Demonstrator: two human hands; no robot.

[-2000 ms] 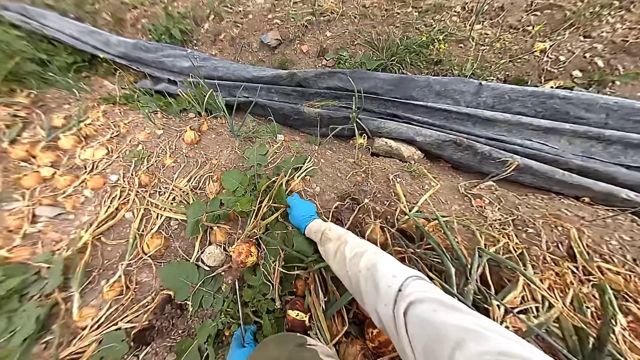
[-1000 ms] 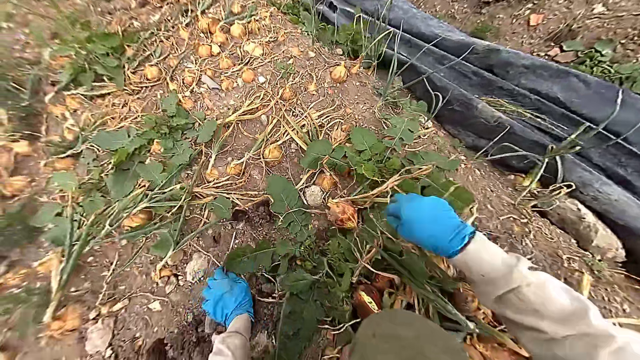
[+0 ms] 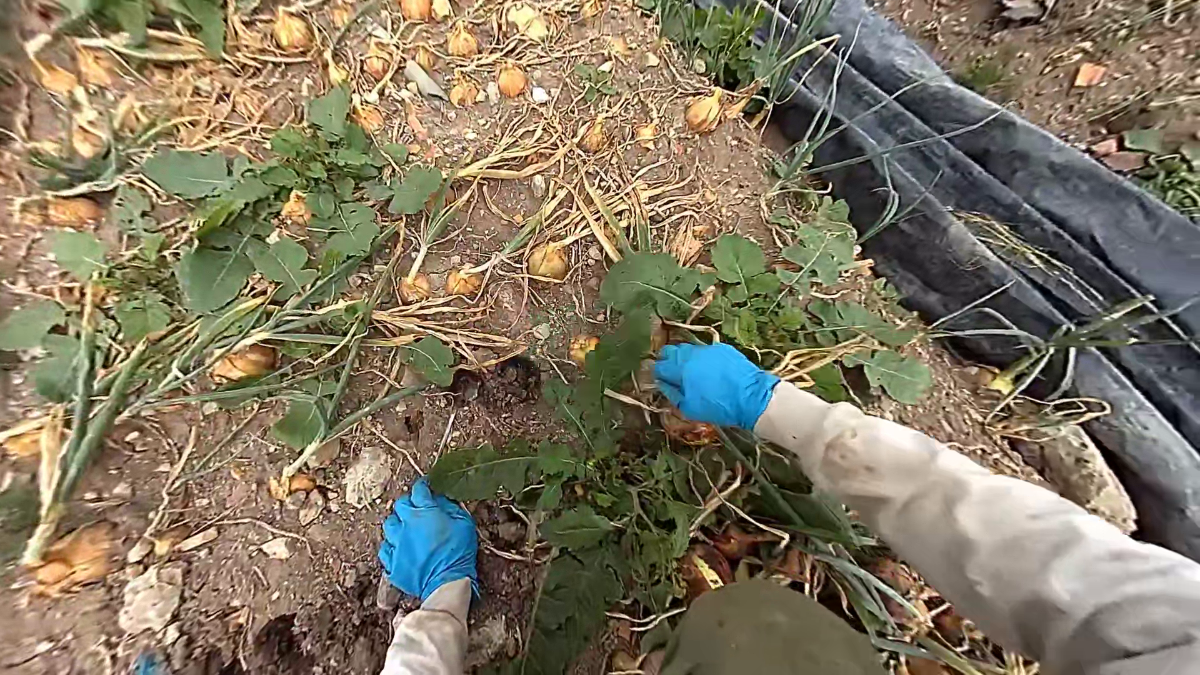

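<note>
My left hand [image 3: 429, 542], in a blue glove, rests low over dark soil at the lower middle, its fingers curled; whether it holds something is hidden. My right hand [image 3: 715, 385], gloved in the same blue, is among broad green weed leaves [image 3: 647, 284] right of centre. Its fingertips are bent around something at the leaves that I cannot make out. Just below that hand a reddish-brown onion [image 3: 689, 429] shows in part. Another onion [image 3: 547, 262] lies on the soil farther up, and a small yellow one [image 3: 583, 349] sits left of the right hand.
Many onions with dry tops lie across the bed, one large onion [image 3: 246, 363] at the left. Dark sheeting [image 3: 1022, 244] runs along the right side, beside a large stone [image 3: 1078, 473]. More weeds [image 3: 211, 272] grow at the upper left. An olive-coloured rounded surface [image 3: 771, 630] fills the bottom edge.
The view has turned and shifted over the bed. My right hand, beside the reddish onion a second ago, is now above it at the leaves, covering part of it.
</note>
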